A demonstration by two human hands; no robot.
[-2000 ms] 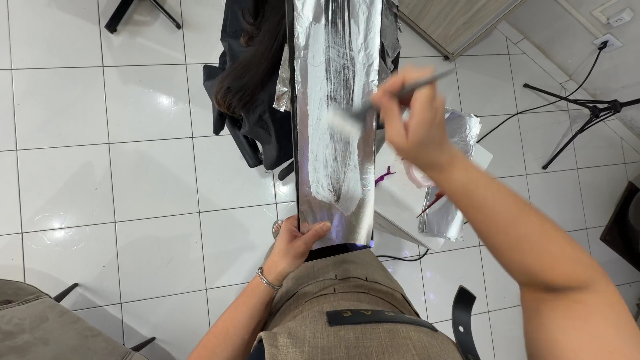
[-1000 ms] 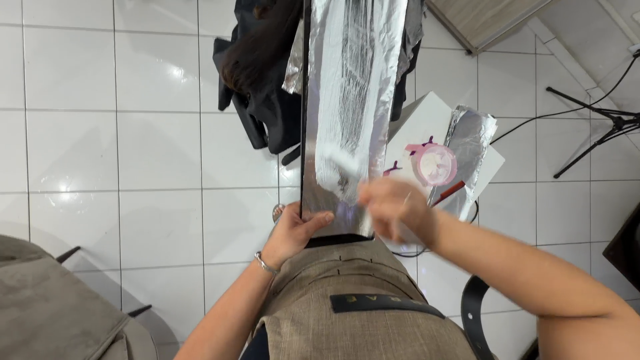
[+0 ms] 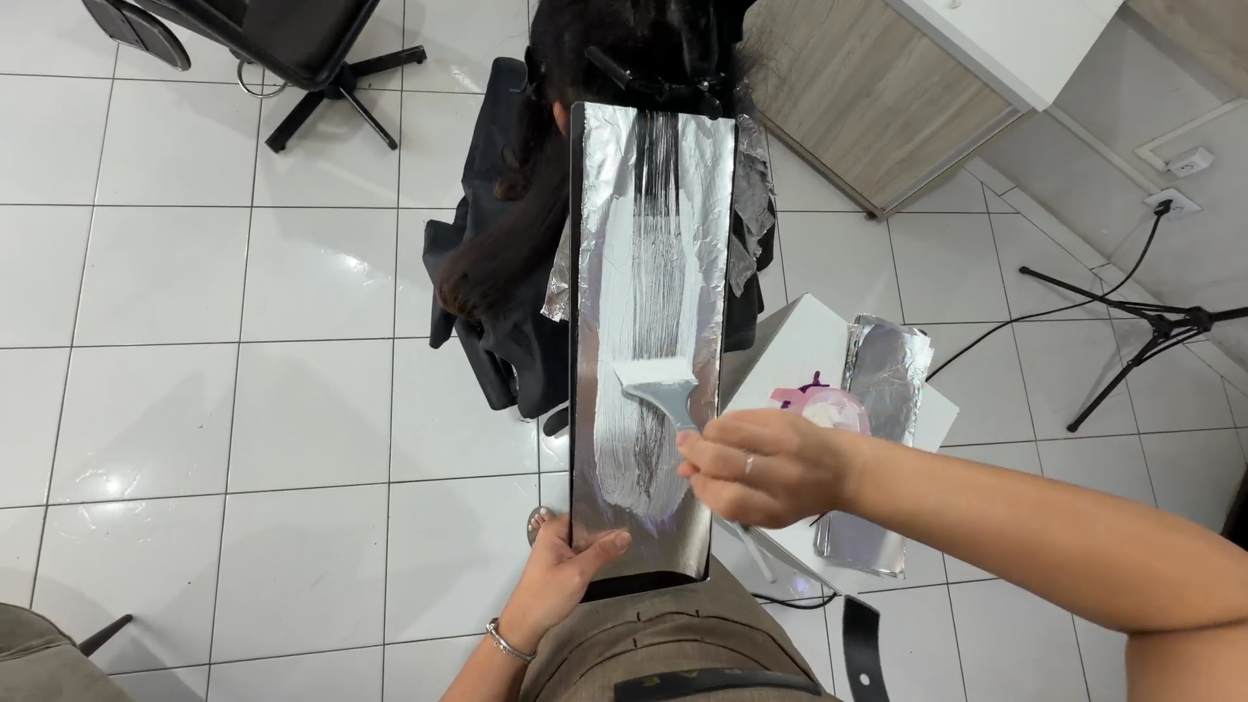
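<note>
My left hand (image 3: 575,565) grips the lower left corner of a long dark board (image 3: 575,341), thumb on top. Aluminium foil (image 3: 606,156) covers the board, and on it lies a strand of dark hair (image 3: 657,166), its lower part coated with white cream (image 3: 612,292). My right hand (image 3: 756,466) holds a grey tint brush (image 3: 668,395), its bristles on the cream around the middle of the strand. The board's far end is against the back of a seated person's head (image 3: 643,39), where the dark hair is clipped up. Loose hair (image 3: 487,263) hangs to the left over a black cape (image 3: 517,351).
To the right, a white surface (image 3: 780,341) carries a stack of foil sheets (image 3: 882,370) and a pink bowl (image 3: 834,409) with white cream. A wooden cabinet (image 3: 877,107), a black tripod stand (image 3: 1160,327) with a cable, and a black wheeled chair (image 3: 341,83) stand around on white tiles.
My right hand has moved the brush from near the strand's lower end back up toward its middle. My left hand still holds the board's corner. The view now takes in more of the head.
</note>
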